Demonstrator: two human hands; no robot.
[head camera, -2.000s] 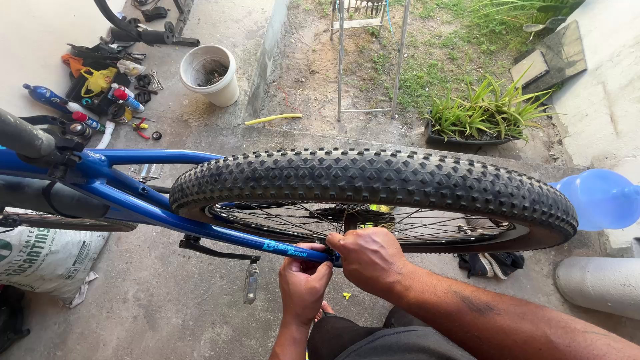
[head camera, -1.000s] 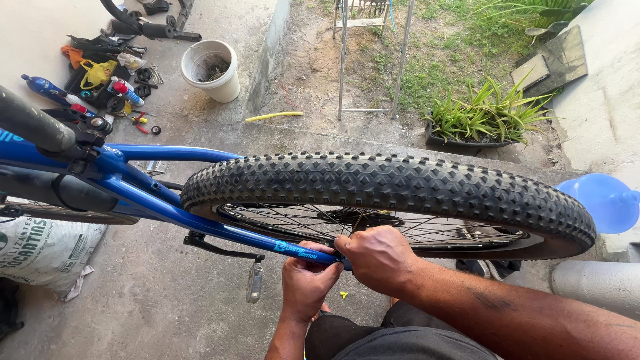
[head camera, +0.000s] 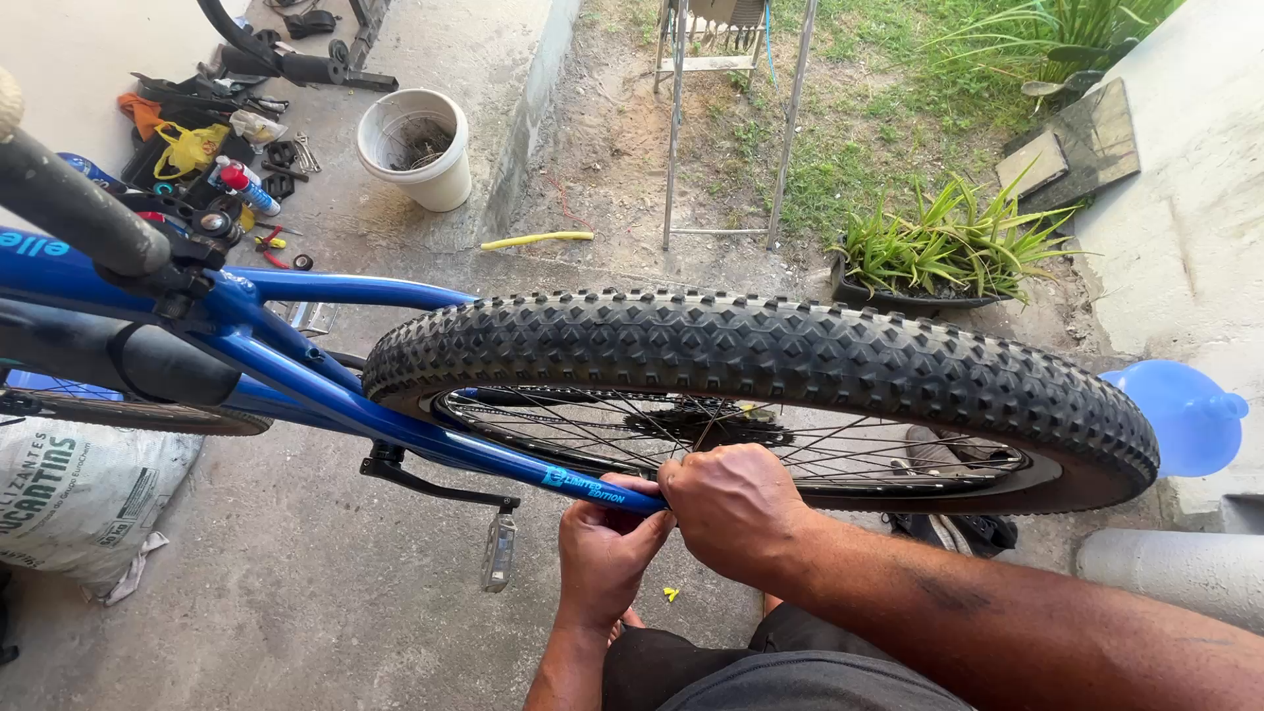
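Note:
A blue bicycle frame (head camera: 326, 380) reaches in from the left, with a knobby black rear tire (head camera: 770, 341) running across the middle. Inside the wheel the dark cassette (head camera: 713, 425) shows behind the spokes. My left hand (head camera: 607, 558) pinches the rear end of the near frame stay (head camera: 509, 464), thumb below and fingers around it. My right hand (head camera: 736, 504) is closed at the tip of that stay, close to the wheel axle and touching or nearly touching the left fingers. Whatever sits between the fingertips of the right hand is hidden.
A crank pedal (head camera: 500, 551) hangs below the frame. Tools and spray cans (head camera: 247, 188) lie on the floor at upper left, near a white bucket (head camera: 434, 178). A potted plant (head camera: 928, 247), a blue plastic jug (head camera: 1180, 420), a white sack (head camera: 84, 504) and a metal stand (head camera: 674, 148) surround the bicycle.
Both hands stay at the end of the frame stay. The right hand's wrist and knuckles have turned a little; otherwise little differs.

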